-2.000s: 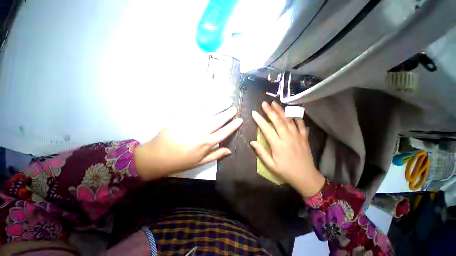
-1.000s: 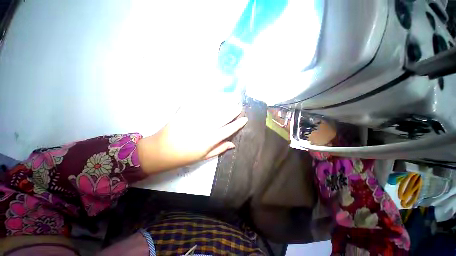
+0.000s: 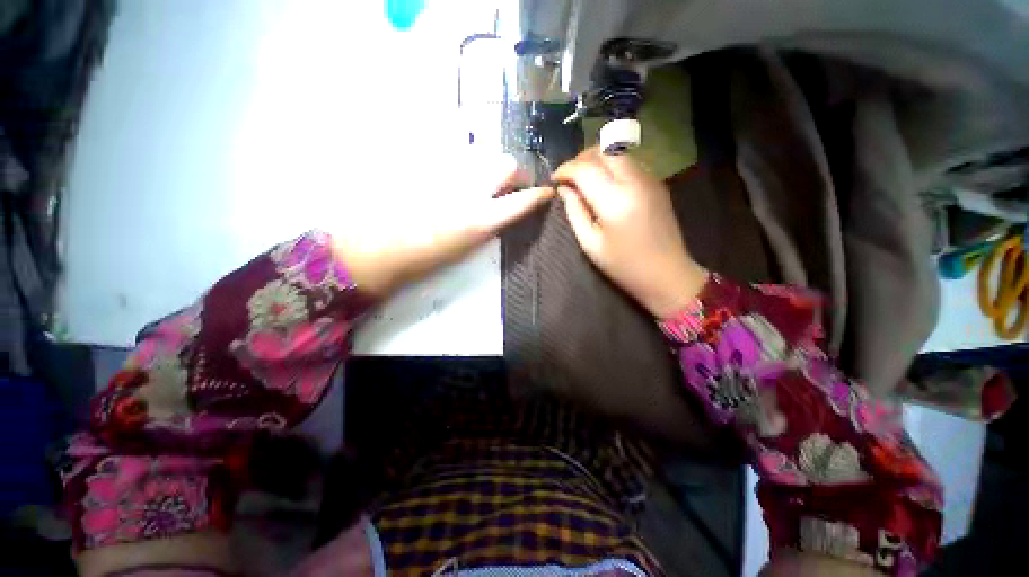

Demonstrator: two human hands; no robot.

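The dark brown garment panel (image 3: 604,304) lies under the machine head and hangs over the table's front edge. A yellow-green patch (image 3: 674,124) shows on it, right of the needle area. My right hand (image 3: 626,220) pinches the panel near its left edge, just in front of the presser foot area (image 3: 539,107). My left hand (image 3: 457,231) is partly washed out by glare; its fingertips meet my right fingertips at the same spot and grip the cloth edge. The needle itself cannot be made out.
The white sewing machine head (image 3: 858,68) spans the top right. Yellow-orange handled snips (image 3: 1002,287) lie at the far right beside a blue-green item (image 3: 959,262). Brown cloth folds (image 3: 829,214) bunch right of my right hand. The glossy white table (image 3: 226,169) extends left.
My right hand has come out from behind the machine head to meet my left at the panel's edge. The view has shifted; the patch now shows right of the needle area.
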